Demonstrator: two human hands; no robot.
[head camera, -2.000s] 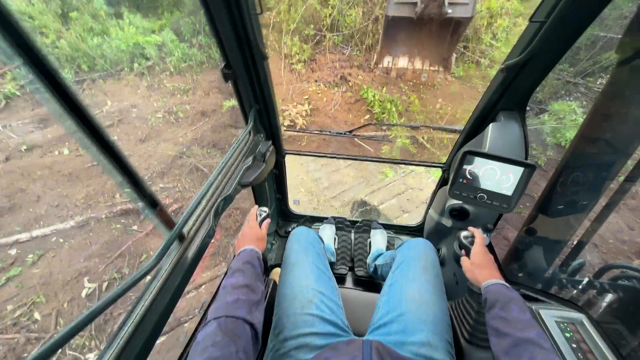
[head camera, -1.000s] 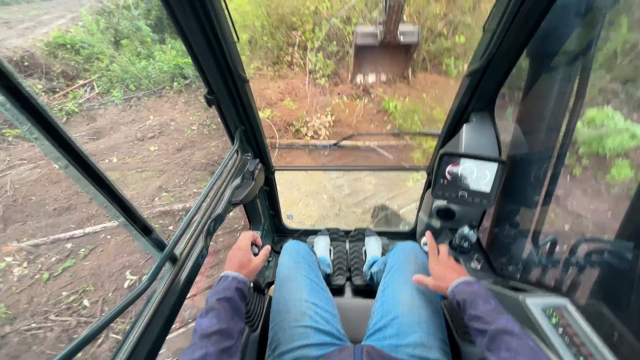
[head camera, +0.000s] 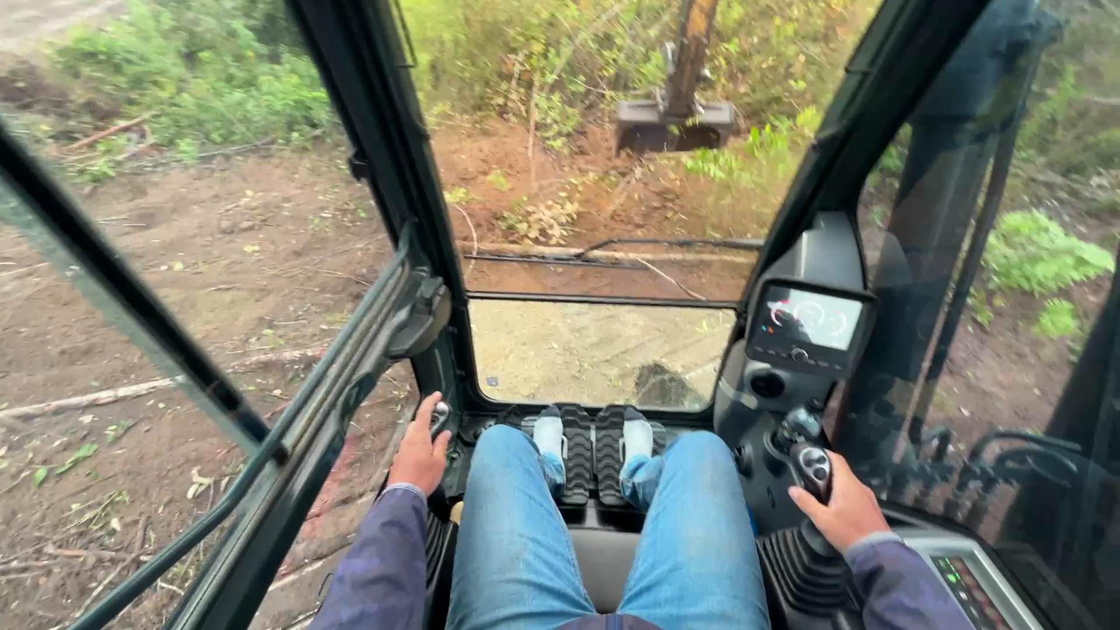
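Observation:
In the excavator cab, my left hand is wrapped round the left joystick, whose buttoned top shows beside my thumb. My right hand grips the right joystick, above its rubber boot. Both feet rest by the black travel pedals. Through the windshield the excavator bucket hangs from the arm in front of the brush; whether it touches the ground I cannot tell.
A monitor with gauges stands on the right pillar, and a switch panel sits beside my right arm. Outside lie bare soil, a thin log, fallen branches and green bushes. A wiper crosses the lower windshield.
The bucket has moved away from the cab, and its teeth, seen before, no longer show. My right hand, looser on the joystick a second ago, has moved right with it.

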